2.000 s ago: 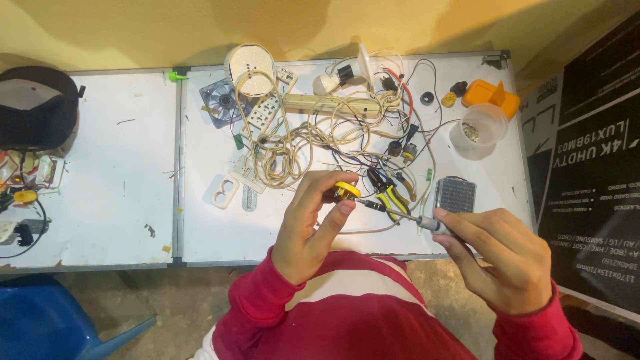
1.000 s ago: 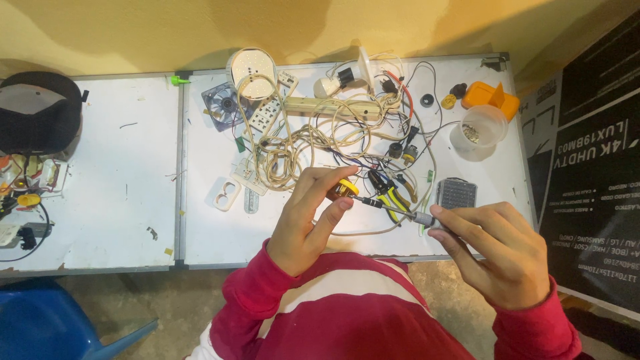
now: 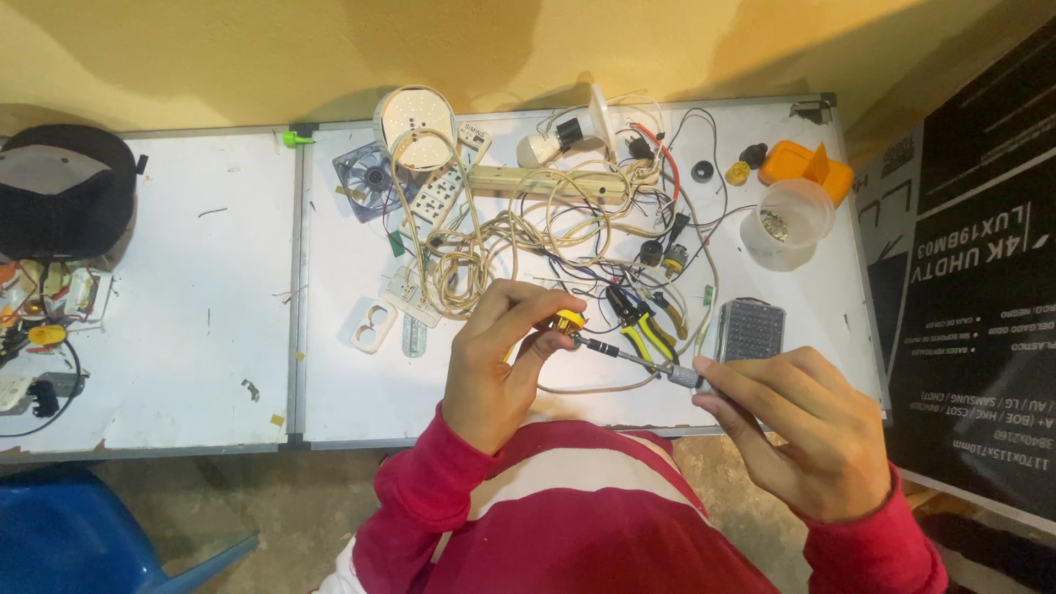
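Observation:
My left hand holds a small yellow electrical plug part between thumb and fingers, above the front of the table. My right hand grips the grey handle of a precision screwdriver, whose tip end reaches the side of the yellow part. Fingers hide some of that part. Just beyond the screwdriver lie wire strippers with yellow-green and black handles. To their right is a grey case of bits. A black and yellow plug lies behind the strippers.
A tangle of beige cable spreads across the table around a wooden strip. Behind it are a round LED lamp, a computer fan and a bulb in a holder. A clear cup of small parts stands right, beside an orange box.

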